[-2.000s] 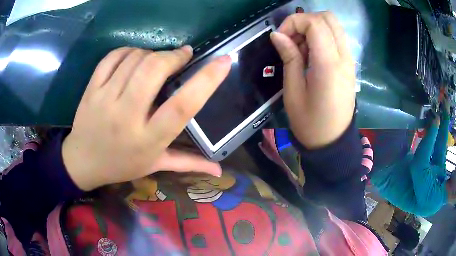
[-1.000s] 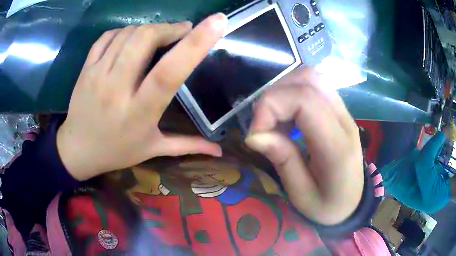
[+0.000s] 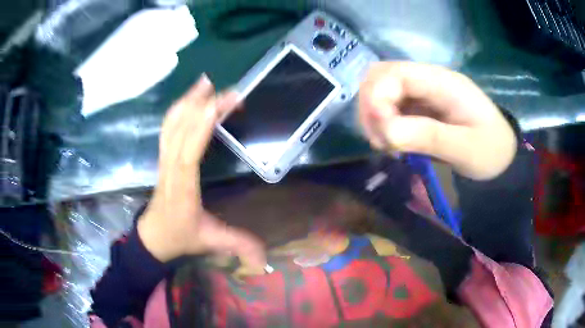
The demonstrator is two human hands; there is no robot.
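Note:
The silver video speaker (image 3: 280, 99) lies tilted on the green bench, its dark screen framed by a pale border. Its dial, small keys and red button are at the upper right end. No black-bordered window panel shows over the screen. My left hand (image 3: 192, 179) is at the speaker's left end, thumb spread away, fingertips at or just over the housing edge, not gripping it. My right hand (image 3: 436, 115) is right of the speaker, off it, with thumb and index finger pinched together. Blur hides whether a thin clear film is between them.
A flat white glove (image 3: 131, 57) lies at the upper left. A black strap loop (image 3: 253, 22) is behind the speaker. Hazy plastic (image 3: 410, 29) lies at the upper right, and crumpled clear wrap (image 3: 106, 256) is at the lower left. Black housings (image 3: 545, 32) stand far right.
The view has shifted, showing the whole speaker and the glove. My right hand has moved off the screen and out to the right. My left hand has come off the screen to the speaker's left end.

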